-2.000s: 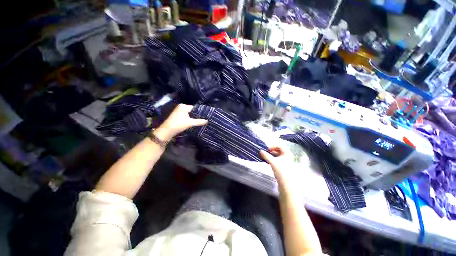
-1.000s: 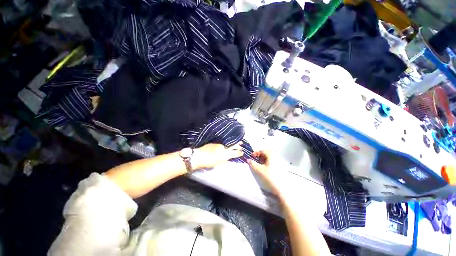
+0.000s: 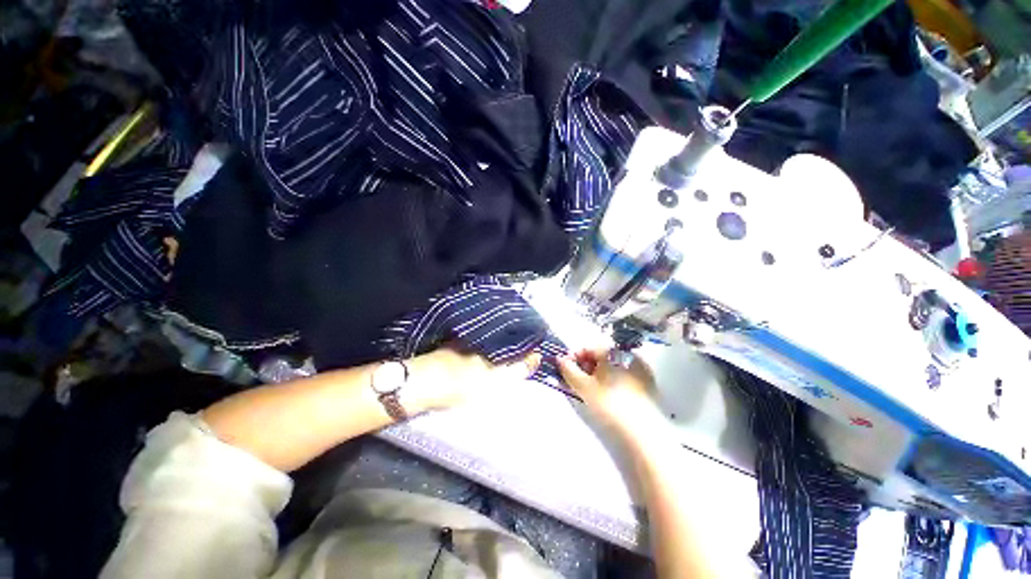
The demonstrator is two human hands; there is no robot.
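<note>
A striped cut piece (image 3: 481, 322) lies curved on the white table just left of the needle area of the white sewing machine (image 3: 746, 260). My left hand (image 3: 458, 376) lies on its near edge, fingers closed on the cloth. My right hand (image 3: 594, 379) pinches the same piece at its right end, close to the presser foot area. The two hands' fingertips are close together. The needle and presser foot are too blurred to tell apart. Another striped piece (image 3: 800, 486) hangs down under the machine arm toward the table's front.
A heap of striped cloth (image 3: 328, 102) and plain dark cloth (image 3: 373, 249) fills the area behind and left of my hands. A green-handled tool (image 3: 820, 51) stands at the machine's left end. More dark cloth (image 3: 871, 124) lies behind the machine.
The striped piece, first stretched between both hands left of the machine, is now bent on the table beside the needle area. Both hands have come together there. The view has moved closer.
</note>
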